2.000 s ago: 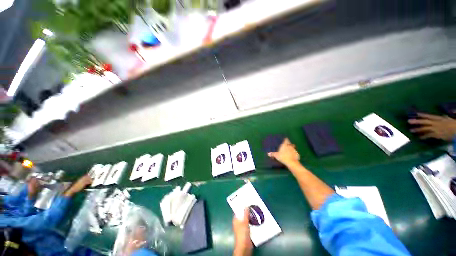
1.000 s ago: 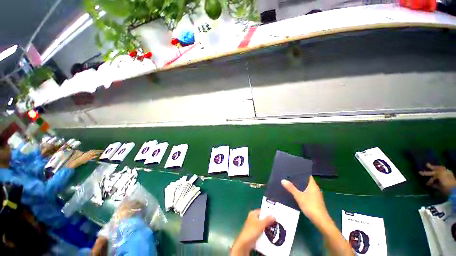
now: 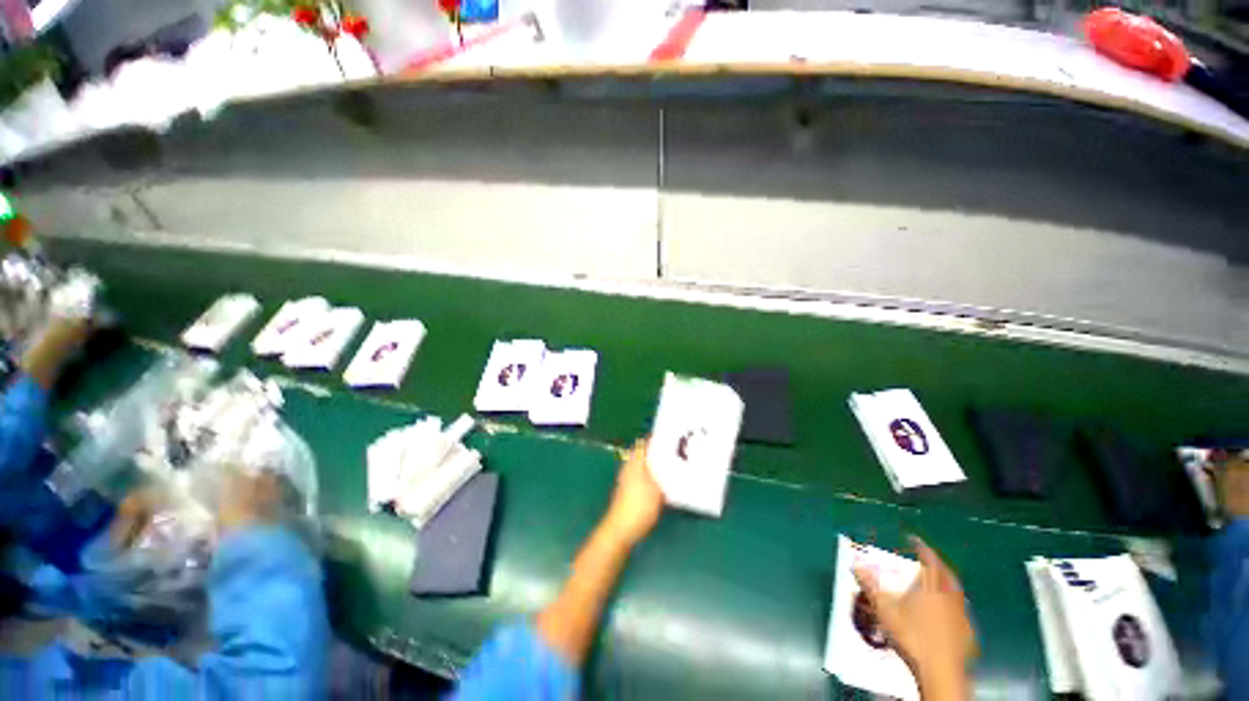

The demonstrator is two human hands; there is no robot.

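Note:
My left hand (image 3: 636, 496) holds a white sleeved box (image 3: 695, 445) by its left edge, over the border between the near worktop and the darker far strip. No dark box end shows from it. My right hand (image 3: 931, 619) is over a flat white outer sleeve (image 3: 852, 633) with a dark round picture, fingers on or just above it; whether it grips the sleeve cannot be told. A sleeve stack (image 3: 1126, 633) lies to its right. A dark inner box (image 3: 763, 407) lies behind the held box, partly hidden by it.
Sleeved boxes (image 3: 562, 388) are spaced along the far strip (image 3: 630, 315). More dark boxes (image 3: 1010, 452) lie at right. White strips (image 3: 418, 468) and a dark box (image 3: 456, 537) lie at left. Neighbouring workers' hands (image 3: 244, 496) reach in at both sides, with a clear plastic bag at left.
The dark box and sleeve held in both hands now show as one white box in my left hand, moved up towards the far strip. My right hand has left it and moved right to the flat sleeve.

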